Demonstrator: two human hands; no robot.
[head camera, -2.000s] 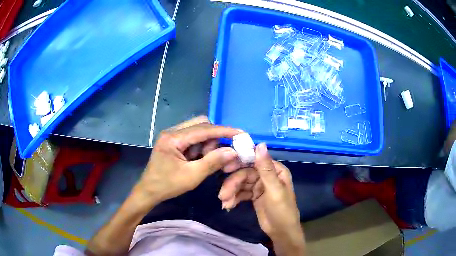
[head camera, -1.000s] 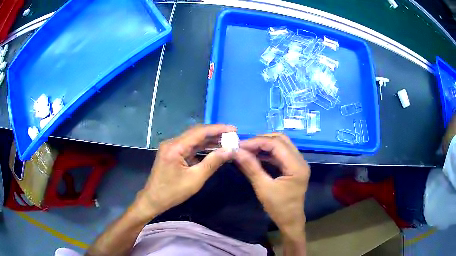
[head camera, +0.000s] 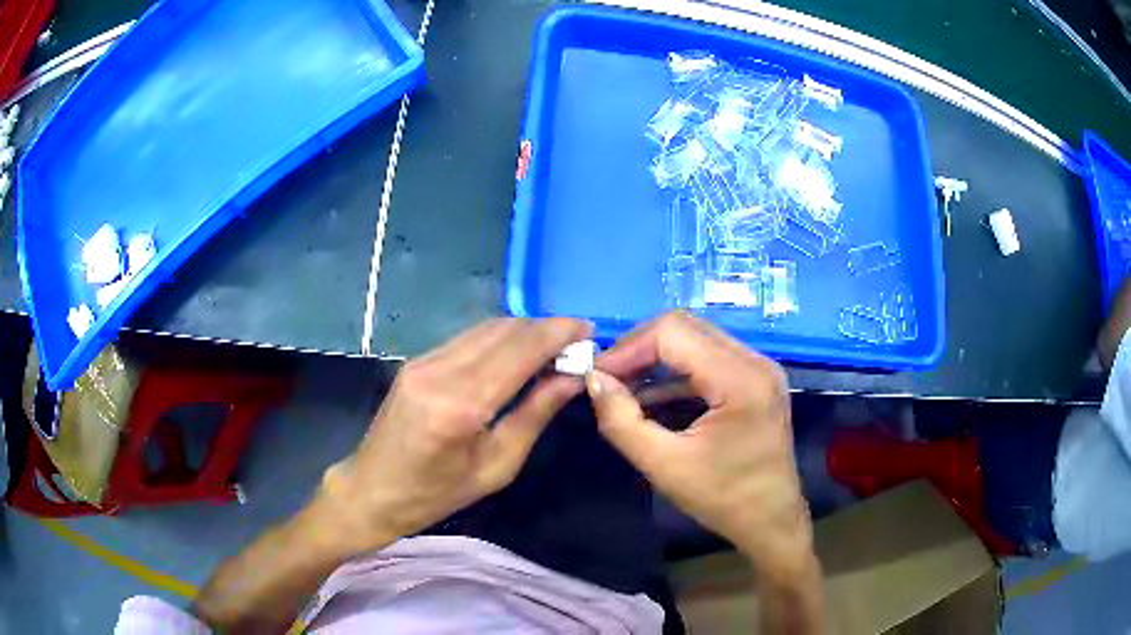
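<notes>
A small white plastic housing (head camera: 574, 359) is held between the fingertips of both hands, just in front of the near edge of the right tray. My left hand (head camera: 453, 416) grips it between thumb and index finger. My right hand (head camera: 707, 416) pinches its right side with thumb and index finger. The fingers hide much of the housing. The blue right tray (head camera: 595, 186) holds a pile of clear plastic covers (head camera: 744, 174). Several clear rounded frames (head camera: 883, 320) lie at its near right.
A blue left tray (head camera: 205, 124) has a few white units (head camera: 102, 254) in its near-left corner. A white T-shaped piece (head camera: 950, 189) and a white block (head camera: 1003, 232) lie right of the right tray. A cardboard box (head camera: 868, 564) stands below. Another person's sleeve (head camera: 1091, 484) is at right.
The housing has been turned between the fingertips and now shows less of its length. My right hand has closed in on it and its wrist has shifted right.
</notes>
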